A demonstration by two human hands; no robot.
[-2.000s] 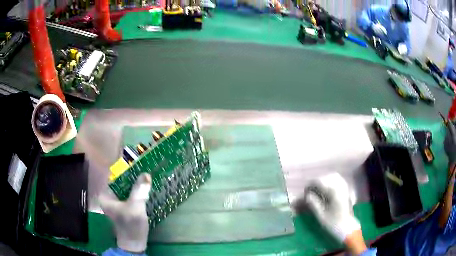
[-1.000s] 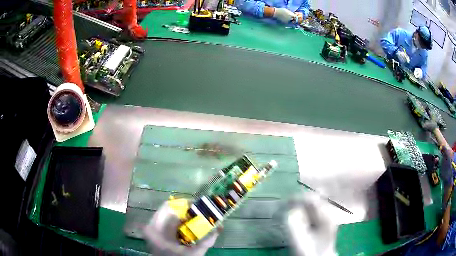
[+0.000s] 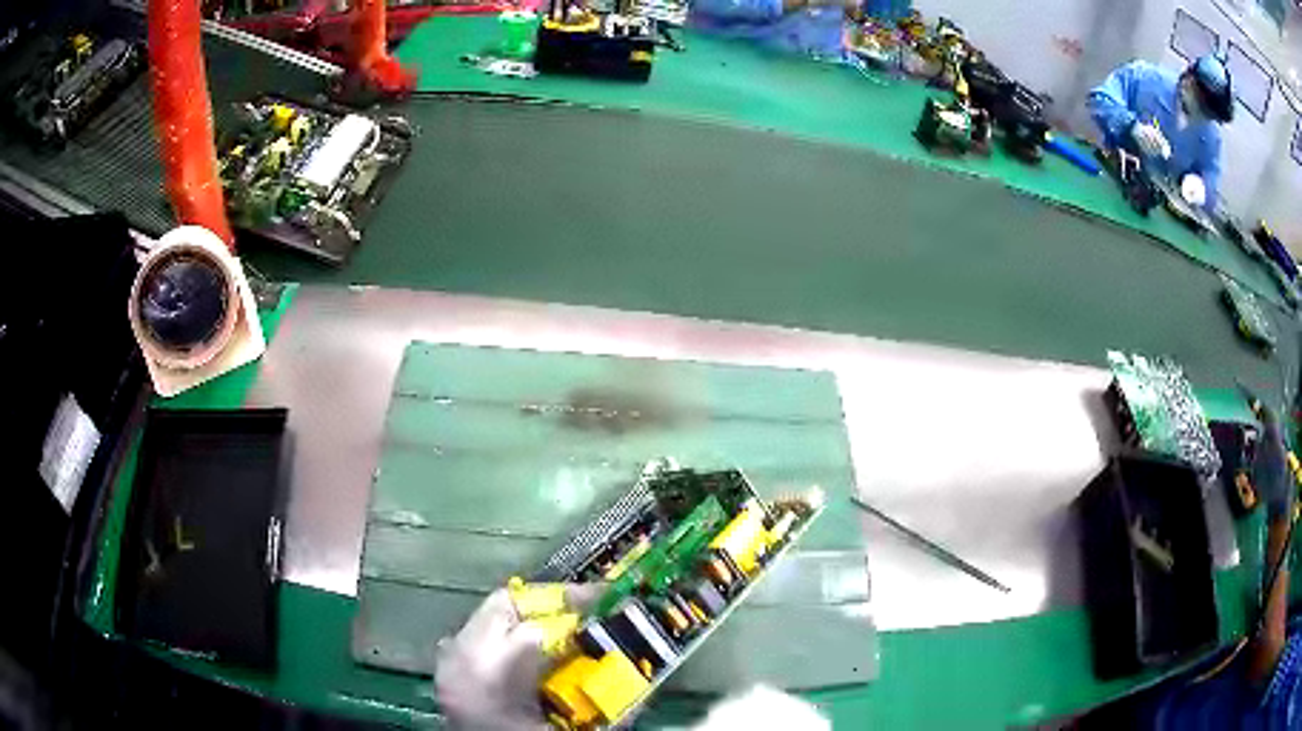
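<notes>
A circuit board (image 3: 671, 571) with yellow blocks, dark parts and a ribbed silver heatsink is held tilted, parts side up, over the front of the green work mat (image 3: 471, 471). My left hand (image 3: 493, 664), in an off-white glove, grips its lower left end; yellow shows at the fingertips. My right hand (image 3: 764, 711), gloved, is cut off by the bottom edge below the board; its fingers cannot be made out. A thin dark strip (image 3: 931, 546) lies on the metal plate right of the mat.
A shallow black tray (image 3: 207, 543) with small bits is at left, a round dark item (image 3: 186, 304) behind it. A deep black bin (image 3: 1149, 571) and another board (image 3: 1164, 407) are at right. A loaded carrier (image 3: 314, 179) sits on the belt. A person (image 3: 1164, 122) works beyond.
The board has turned from underside showing to parts side up and moved right over the mat. The thin strip now lies on the plate. My right hand has dropped to the bottom edge.
</notes>
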